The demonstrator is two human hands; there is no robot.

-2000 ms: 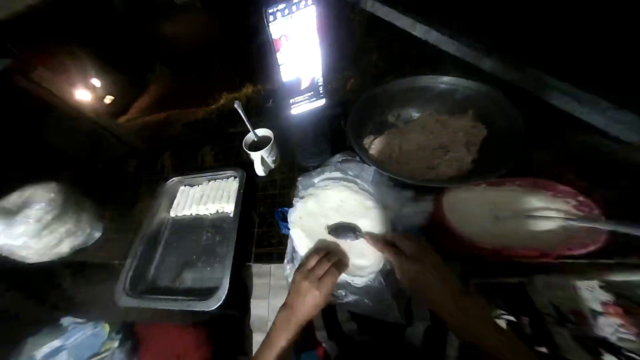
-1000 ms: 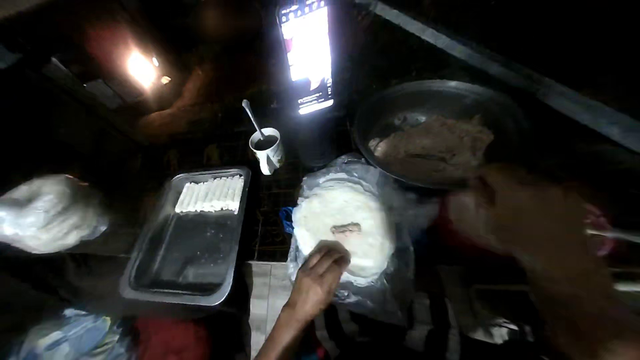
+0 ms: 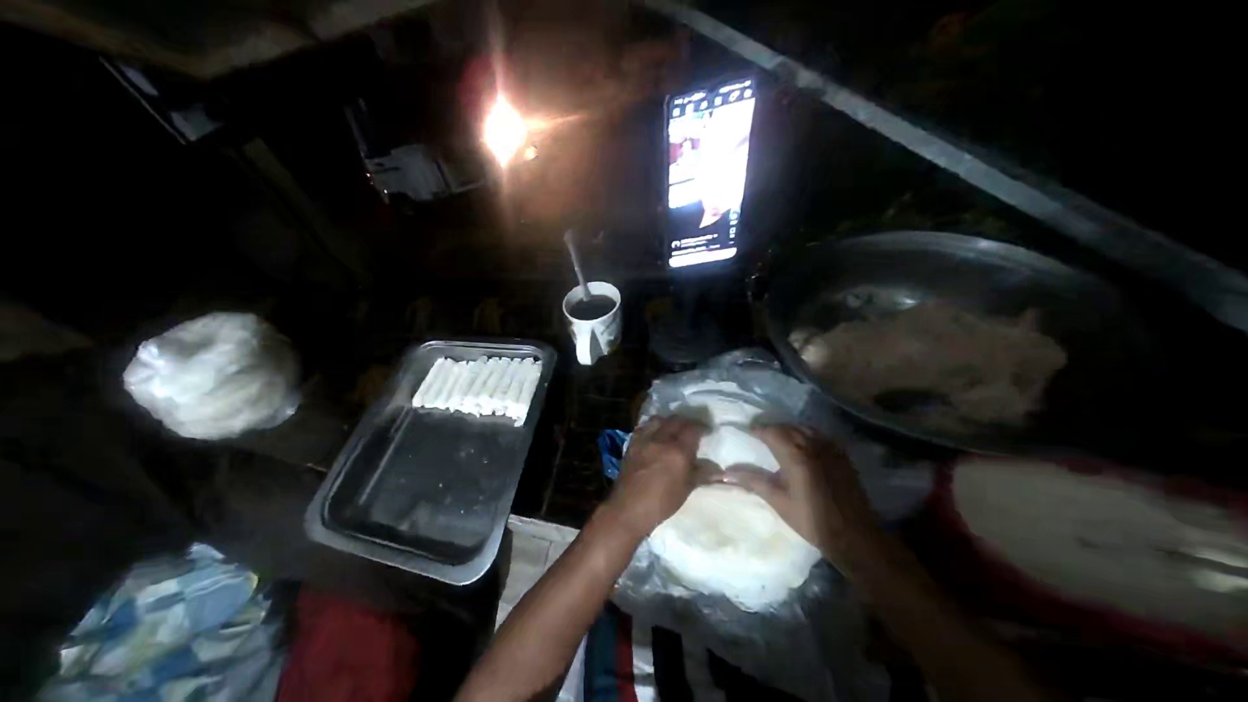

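Note:
A stack of round white wrapper sheets (image 3: 736, 551) lies on clear plastic film (image 3: 780, 380). My left hand (image 3: 665, 466) and my right hand (image 3: 804, 478) both grip the top sheet, which is folded over between them. The pinched part is mostly behind my fingers, so the filling cannot be seen. To the left, a metal tray (image 3: 419, 487) holds a row of thin white rolls (image 3: 480, 387) at its far end. At the upper right, a large metal basin (image 3: 936, 244) contains a brownish filling mixture (image 3: 946, 361).
A white mug (image 3: 592, 327) with dark liquid and a spoon (image 3: 577, 265) stands beyond the tray. Behind the stack is a lit phone (image 3: 710, 175). A red-rimmed basin (image 3: 975, 546) of pale contents sits near my right arm. A plastic-wrapped bundle (image 3: 214, 375) lies far left.
My right hand put filling on the top sheet with a spoon, moved right, and is now back at the stack without the spoon. The sheet has been folded over.

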